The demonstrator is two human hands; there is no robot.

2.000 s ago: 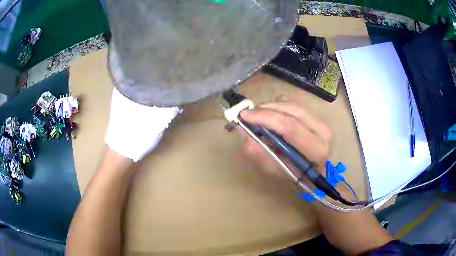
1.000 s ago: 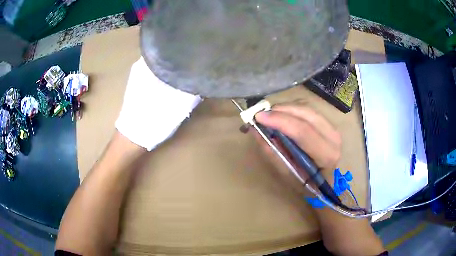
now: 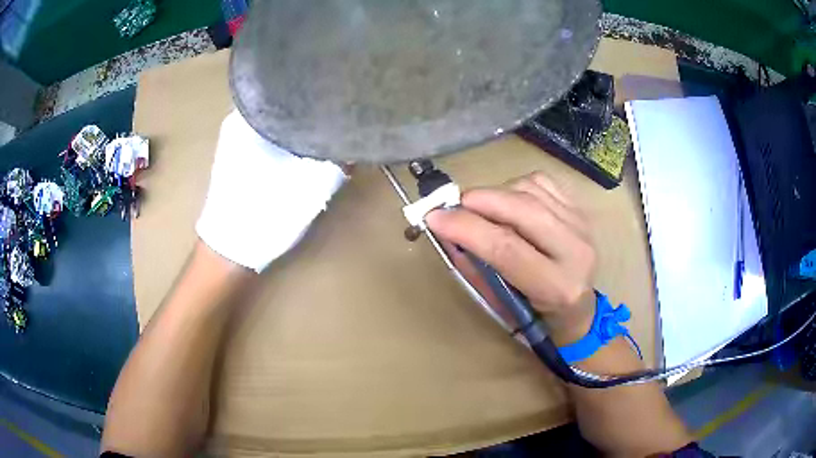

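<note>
My right hand (image 3: 528,246) is bare, wears a blue wrist band (image 3: 601,329) and grips the black soldering iron (image 3: 505,291) near a cream guide clamp (image 3: 432,206). A thin silvery solder feed tube (image 3: 458,271) runs along the iron. The iron's front end points up-left, toward the hood's lower edge; its tip is not clear. My left hand (image 3: 266,199) wears a white glove. Its fingers are hidden under the grey fume hood (image 3: 412,76), so what it holds cannot be seen.
Brown cardboard (image 3: 358,358) lies under both hands. Clusters of wired assemblies (image 3: 106,161) lie on the dark mat at left. A black iron stand (image 3: 577,121) with a yellowish cleaner (image 3: 610,148) is beyond my right hand. White paper (image 3: 693,224) with a blue pen (image 3: 739,241) lies at right.
The view has shifted, moving the hood and bench in the picture. My right hand has turned, showing more of the blue band and of the iron's front end. My left hand stays at the hood's edge.
</note>
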